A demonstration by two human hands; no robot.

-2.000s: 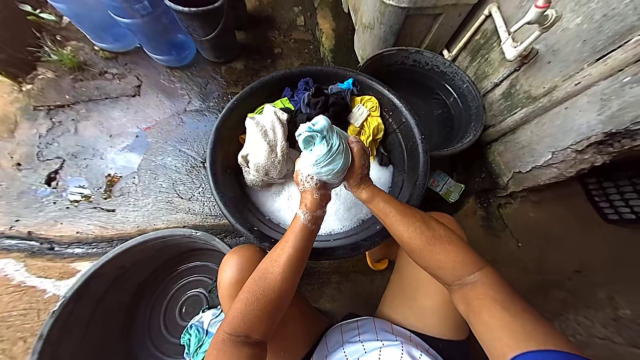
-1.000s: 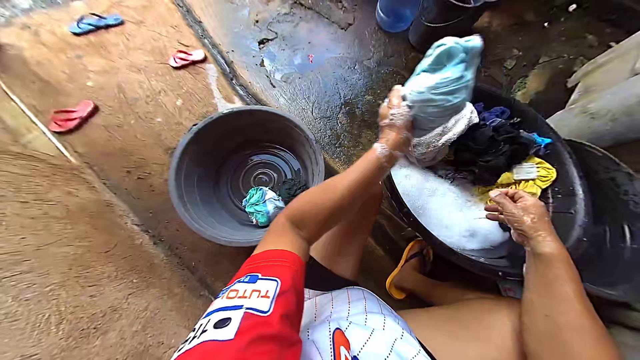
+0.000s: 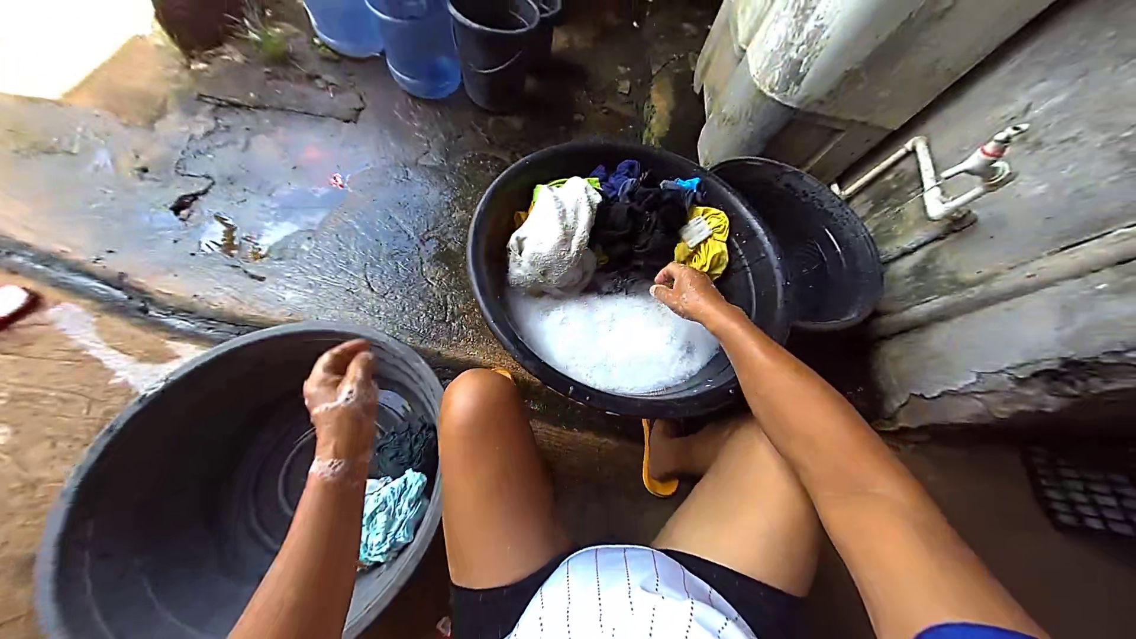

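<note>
My left hand (image 3: 342, 386), with suds on the wrist, hangs over the grey plastic tub (image 3: 115, 444) and shows no cloth in its loosely curled fingers. Below it in that tub lie a light-blue wet cloth (image 3: 390, 516) and a dark cloth (image 3: 406, 448). My right hand (image 3: 688, 291) is above the black basin (image 3: 486, 293), close to a yellow cloth (image 3: 707, 248); whether its fingertips touch anything is unclear. White suds (image 3: 617, 342) fill the basin's near part. A white towel-like cloth (image 3: 555, 235) and black clothes (image 3: 643, 222) are heaped at its far side.
Another black basin (image 3: 825, 240) stands behind the first, by a concrete wall with a faucet (image 3: 990, 160). Blue water containers (image 3: 417, 53) and a black bucket (image 3: 495, 58) stand at the back. A crate-like black grid (image 3: 1087, 488) is at the right. The ground is wet.
My left hand held up a light-blue cloth a second ago; now it is over the grey tub without it. Two seconds ago both hands gripped that cloth above the basin. The view has swung.
</note>
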